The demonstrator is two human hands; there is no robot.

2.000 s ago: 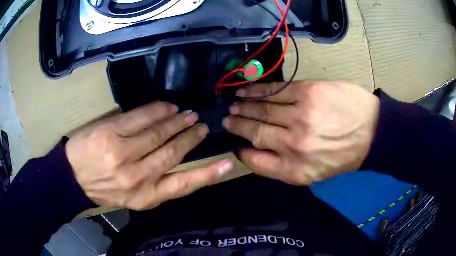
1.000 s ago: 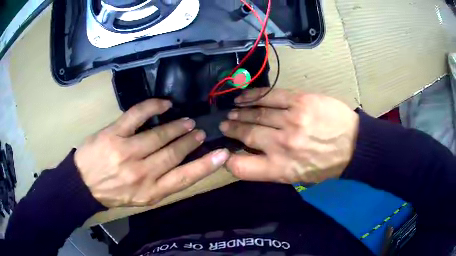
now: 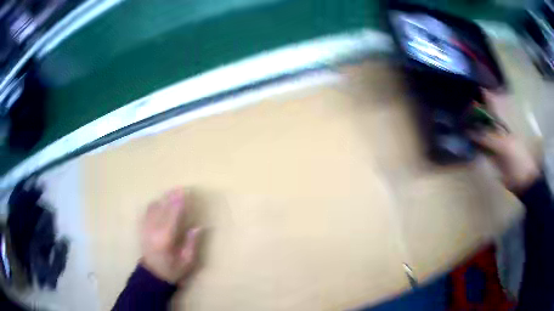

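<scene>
The frame is strongly blurred. The rear housing (image 3: 448, 136) is an open black shell at the upper right. Behind it is the black front housing (image 3: 489, 51) with the silver speaker (image 3: 430, 47). A small green part (image 3: 480, 114) shows at the rear housing's right side. My right hand (image 3: 509, 152) is at that housing's right edge, its fingers on it. My left hand (image 3: 167, 234) is at the lower left above the tan cardboard sheet (image 3: 273, 194), empty, with thumb and fingers apart. Details inside the housings are too blurred to tell.
The green conveyor belt (image 3: 182, 45) with its white rail (image 3: 243, 76) runs across the top. A loose heap of dark strips (image 3: 36, 234) lies at the far left. A dark blurred object (image 3: 27, 109) is at the upper left. A red object (image 3: 481, 280) shows at the lower right.
The view has swung left. The housings now appear at the upper right. My left hand has left the rear housing and moved left; my right hand has stayed with it, now at its right edge.
</scene>
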